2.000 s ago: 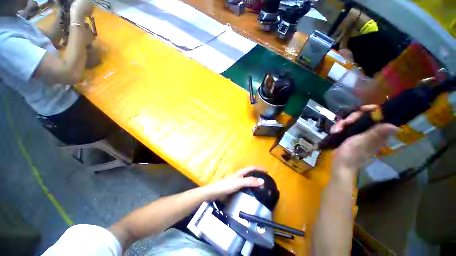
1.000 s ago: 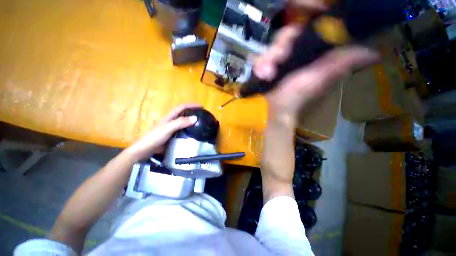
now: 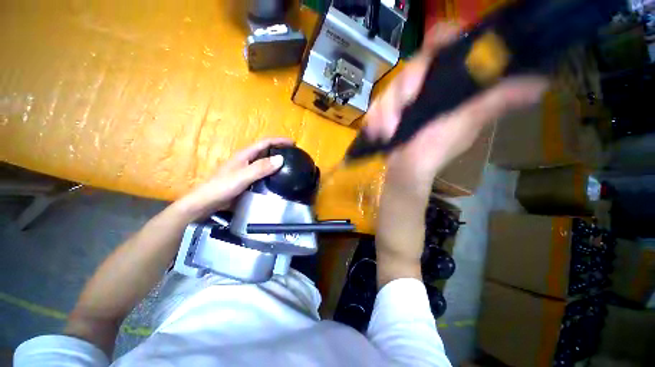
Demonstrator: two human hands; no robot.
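Note:
A camera with a black ball head (image 3: 296,174) and a silver-grey housing (image 3: 271,217) sits on my lap against the table edge. Its flat wall plate faces down-left and thin black antennas lie across the housing. My left hand (image 3: 248,172) holds the ball head, thumb on top. My right hand (image 3: 438,115) is wrapped around a black electric screwdriver (image 3: 449,82) with a yellow-orange band. It is blurred; the thin bit points down-left, close to the right side of the ball and apart from it. No screw can be made out at the tip.
The screw feeder (image 3: 345,68) stands on the orange-film table (image 3: 143,93) beyond the driver. Another camera's grey wall plate (image 3: 275,51) is left of it. Black balls fill a carton (image 3: 355,287) below the table edge. Stacked cartons (image 3: 528,251) stand at the right.
My view has swung right and down since the first frame. The driver has moved from the screw feeder to beside the ball head. My left hand still holds the ball.

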